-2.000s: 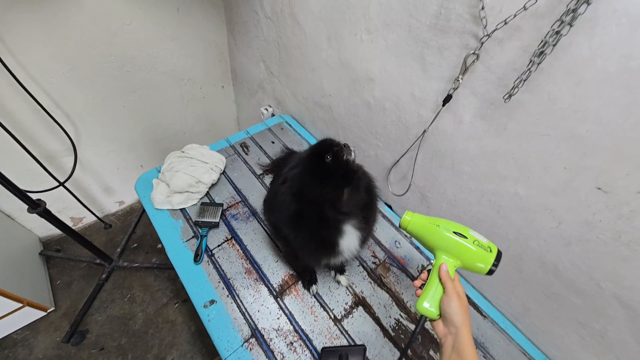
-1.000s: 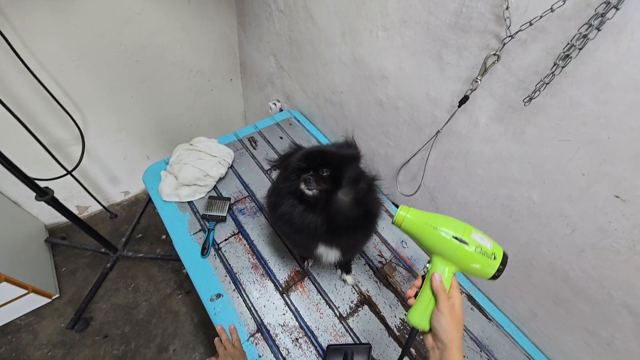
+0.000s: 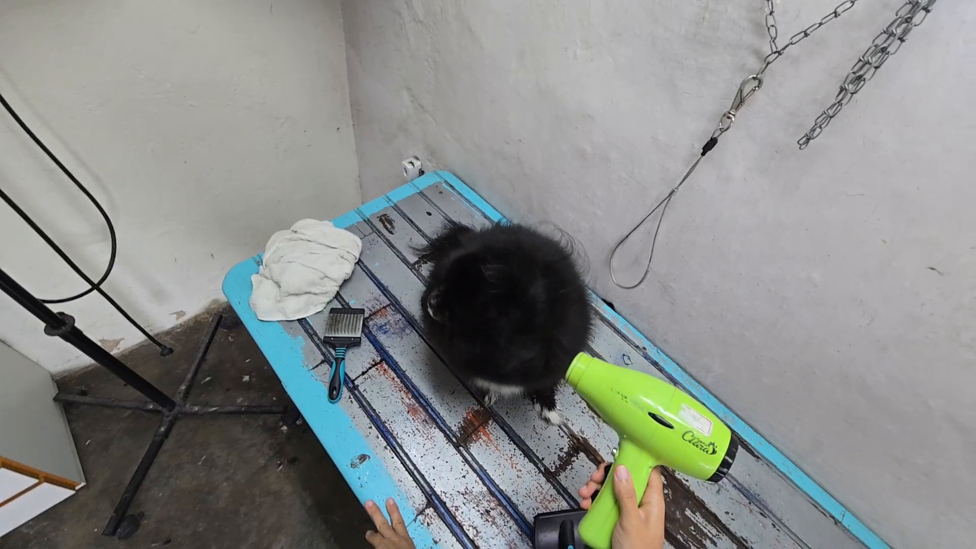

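A green hair dryer [image 3: 648, 419] is gripped by its handle in my right hand [image 3: 637, 503], its nozzle right beside the fluffy black dog [image 3: 507, 305]. White fur shows on the dog's paws and lower chest; its head is turned to the left, the face mostly hidden. My left hand [image 3: 389, 526] rests with fingers apart on the blue edge of the table [image 3: 354, 450], holding nothing. A slicker brush [image 3: 341, 343] lies left of the dog, near a crumpled white cloth [image 3: 306, 268]. Below the dryer handle, a dark object [image 3: 557, 528] is partly in view.
A wire loop [image 3: 648, 244] hangs from a chain [image 3: 801, 34] on the right wall, with another chain [image 3: 869, 72] beside it. A black stand [image 3: 171, 408] is on the floor at the left, near a white cabinet [image 3: 34, 435].
The dog has turned and lowered its head, hiding its face. My left hand came into view at the table edge between the first and second frames. The dryer nozzle is now closer to the dog.
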